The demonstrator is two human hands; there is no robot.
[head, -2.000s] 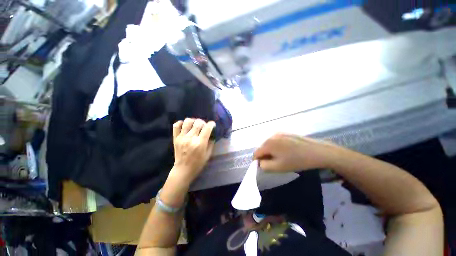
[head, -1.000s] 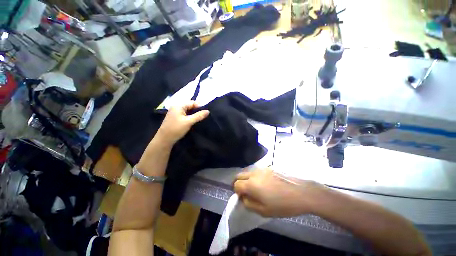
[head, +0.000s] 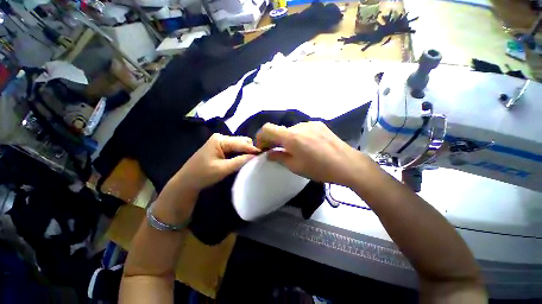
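Observation:
My left hand [head: 223, 159] and my right hand [head: 300, 148] meet over the black garment piece [head: 215, 205], left of the needle area. Both hands pinch with thumb and fingers at its edge. A white fabric piece [head: 264, 189] hangs below my right fingertips, its top edge between the two hands. The exact contact of the fingertips with black and white cloth is partly hidden. The sewing machine head [head: 475, 133], white with a blue stripe, stands to the right. The presser foot is not clearly visible.
Long black cloth [head: 196, 77] drapes over the table's left side. White cloth [head: 297, 89] lies behind my hands. Dark strips [head: 380, 31] lie at the back. A ruler-marked table edge [head: 350, 246] runs in front. Brown cardboard [head: 205, 264] is below the table's left edge.
My right hand has moved up and left with the white piece, from the table's front edge to my left hand. My left hand has come slightly down and right and now pinches the cloth.

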